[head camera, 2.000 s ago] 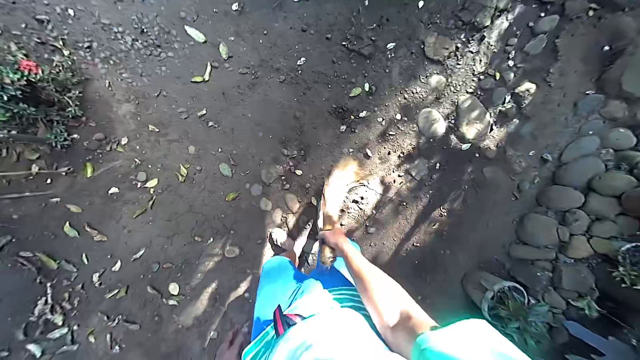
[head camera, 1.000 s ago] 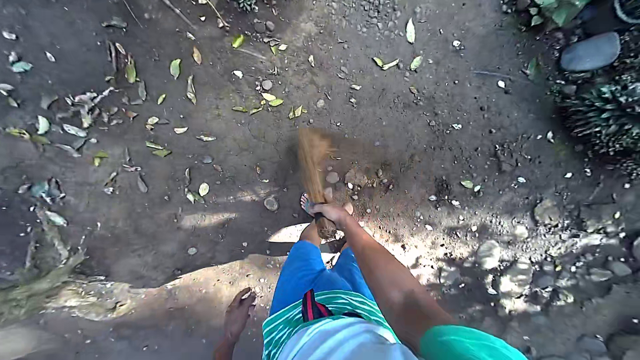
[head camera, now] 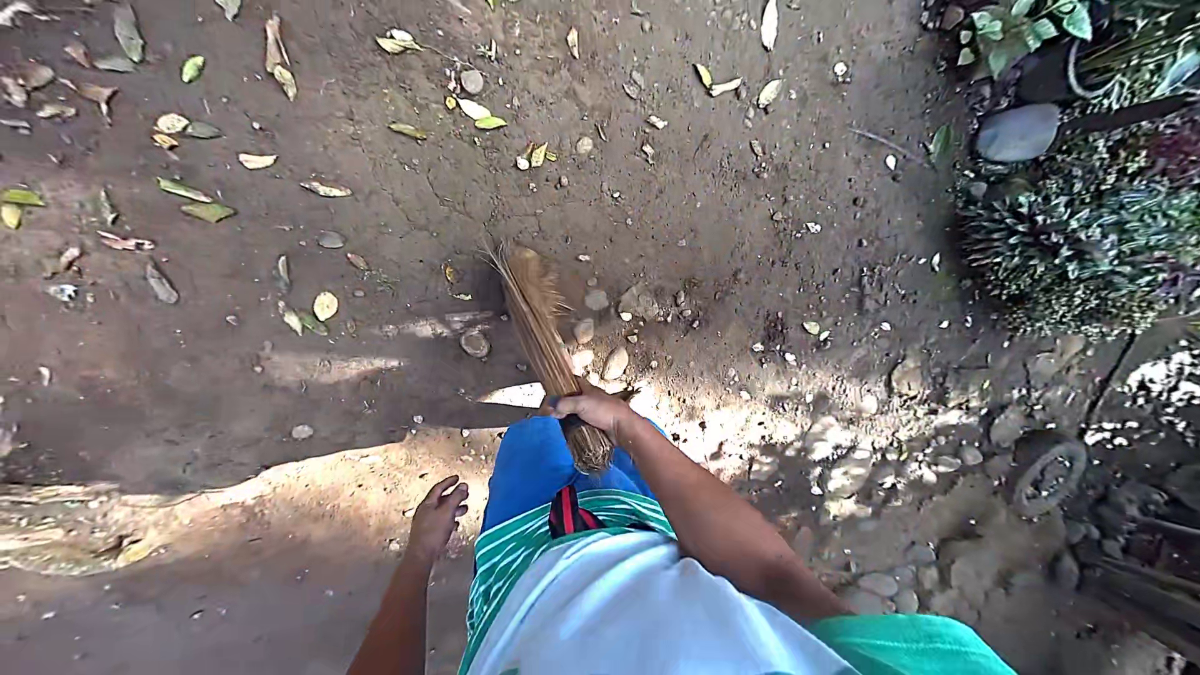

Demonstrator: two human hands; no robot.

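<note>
My right hand (head camera: 595, 410) is closed around a stick broom (head camera: 544, 342) of thin brown bristles, near its bound butt end in front of my blue shorts. The broom points away from me, its bristle tips over the bare soil and slightly left of the hand. My left hand (head camera: 438, 516) hangs at my left side with its fingers loosely bent and apart, holding nothing. Fallen leaves (head camera: 208, 211) lie scattered on the soil ahead and to the left. Small stones (head camera: 616, 363) sit just right of the broom.
Leafy plants (head camera: 1041, 253) and a smooth grey stone (head camera: 1018, 132) border the right side. Lower right are more stones (head camera: 878, 584) and a round ring-shaped object (head camera: 1050, 476). A rough, pale raised strip (head camera: 56, 530) lies at the left.
The view has shifted a lot across the ground. The broom, blurred by motion in the earlier frames, now shows sharply in my right hand. My left hand, lower beside me one second ago, is farther forward.
</note>
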